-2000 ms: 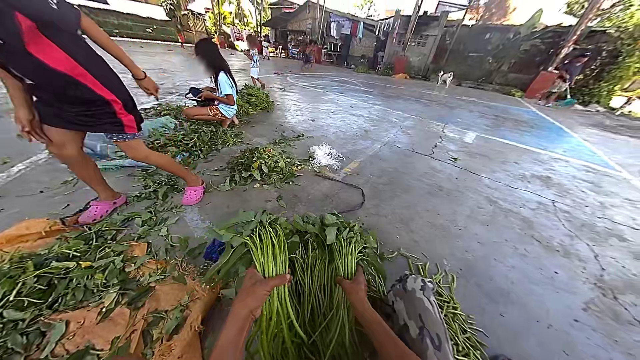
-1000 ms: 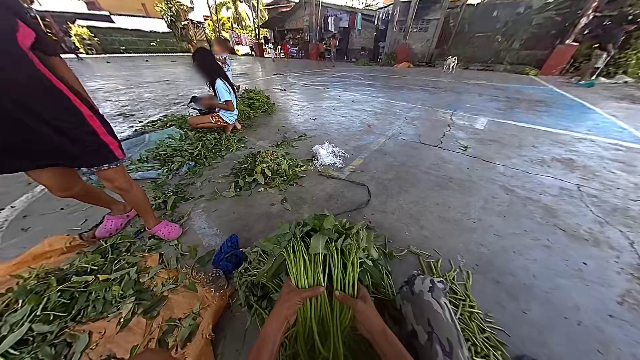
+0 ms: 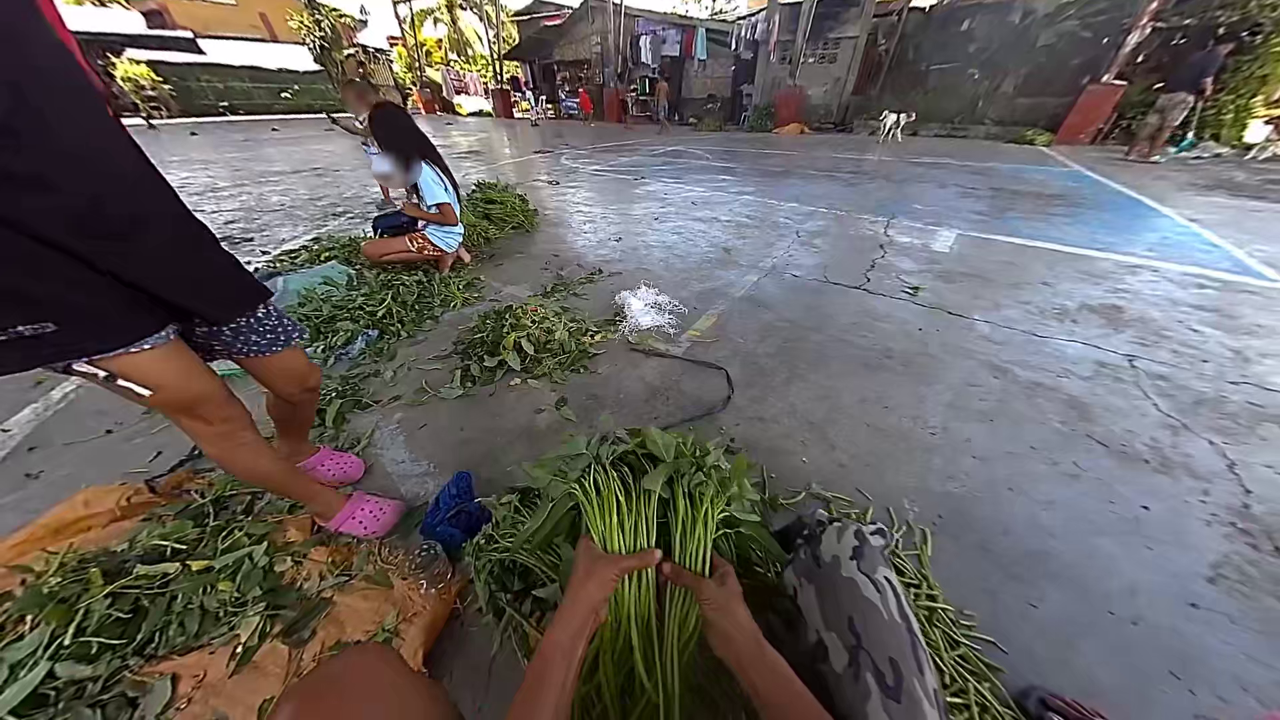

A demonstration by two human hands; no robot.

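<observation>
A bundle of long green leafy stems (image 3: 640, 520) lies upright in view at the bottom centre, its leaves at the far end. My left hand (image 3: 605, 575) grips the left side of the stems, and my right hand (image 3: 710, 590) grips the right side, with the two thumbs almost meeting. Beneath and around the bundle spreads a pile of leafy greens (image 3: 510, 570). The lower ends of the stems are partly hidden between my forearms. Beside my right forearm is a camouflage cloth (image 3: 865, 610), with cut green stems (image 3: 950, 640) to its right.
Greens lie on an orange sheet (image 3: 220, 650) at left, near a blue cloth (image 3: 455, 512). A person in pink clogs (image 3: 367, 514) stands there. Farther off are a squatting person (image 3: 425, 200), leaf piles (image 3: 525, 340), white strings (image 3: 648, 308) and a dark cord (image 3: 725, 385) on concrete.
Two seconds ago my hands held two separate bunches; now they are close together on one bundle. The standing person walked right, then stopped. The view has shifted slightly.
</observation>
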